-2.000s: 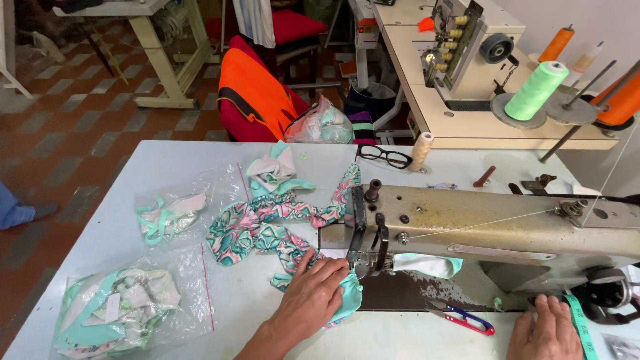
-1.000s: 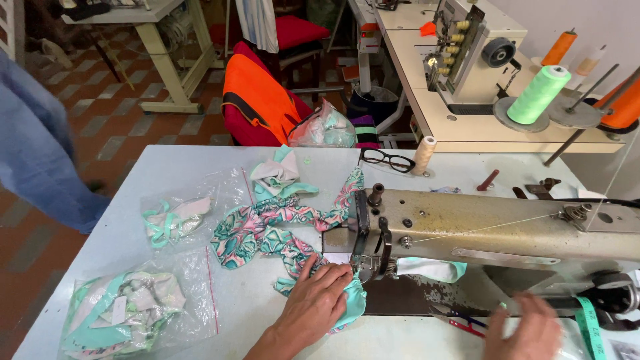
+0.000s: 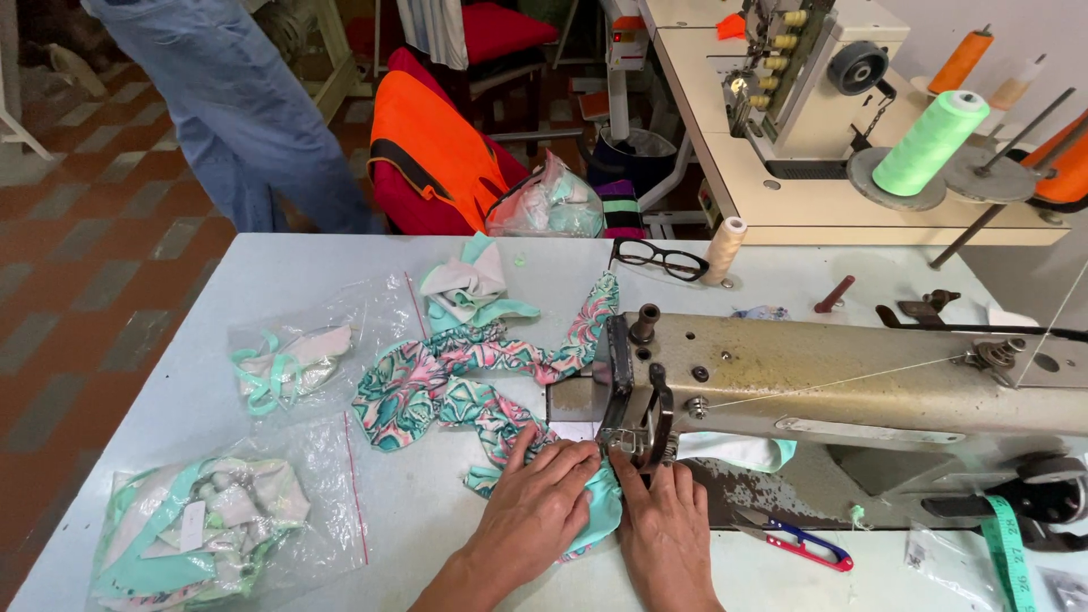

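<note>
Both hands are at the needle end of an industrial sewing machine [image 3: 816,357]. My left hand [image 3: 540,501] lies palm down on turquoise fabric [image 3: 602,510], its fingertips left of the presser foot. My right hand [image 3: 667,523] presses the same piece from the right, index fingertip close to the foot. The needle point is hidden. Patterned ruffled fabric [image 3: 476,357] trails leftward across the table. A pale strip with a turquoise edge [image 3: 739,450] lies under the machine arm. Thread snips [image 3: 799,542] with blue and red handles rest right of my right hand.
Clear bags of fabric [image 3: 204,527] [image 3: 293,365] and a loose fabric bundle [image 3: 472,285] lie at left. Eyeglasses [image 3: 659,259] and a beige thread cone [image 3: 725,251] stand behind the machine. A tape measure [image 3: 1005,544] hangs at right. A person's jeans-clad legs [image 3: 255,127] are beyond the table.
My right hand has moved left from the machine's right end to the fabric by the presser foot. My left hand stays on the fabric. The person's legs have moved right behind the table.
</note>
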